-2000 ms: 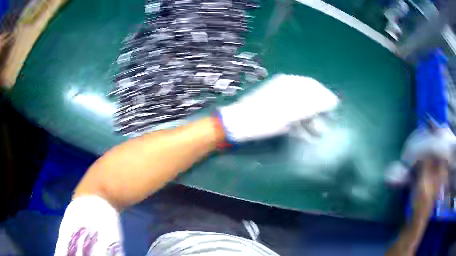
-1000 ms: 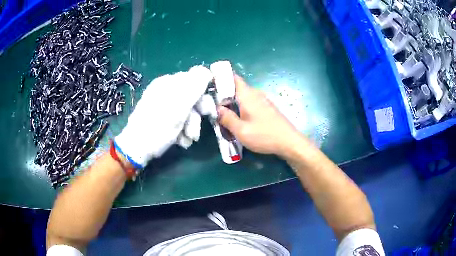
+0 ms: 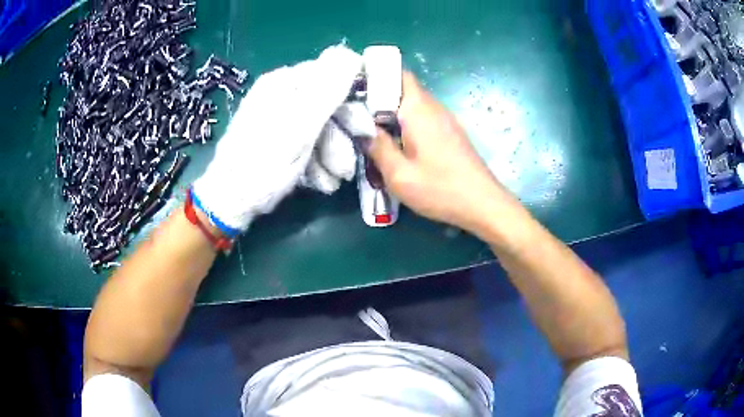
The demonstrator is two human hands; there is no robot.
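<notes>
A white housing [image 3: 383, 77] is held upright in the picture above the green tabletop, its wide block-like head at the top and a red patch at its lower end. Its middle is dark and partly hidden by fingers. My left hand [image 3: 281, 130], in a white knitted glove, presses its fingertips against the housing's left side; whether a small part is between them cannot be told. My bare right hand [image 3: 436, 155] grips the housing from the right, thumb over the dark middle.
A heap of dark-and-silver insert parts [image 3: 122, 122] lies on the green tabletop [image 3: 294, 265] at the left. A blue crate [image 3: 644, 106] with white housings stands at the right. Another blue crate edge [image 3: 33, 24] shows at the upper left.
Two seconds ago the view was blurred and the gloved hand reached rightward. Since one second ago, both hands and the housing sit higher in the picture, and the housing is turned more upright.
</notes>
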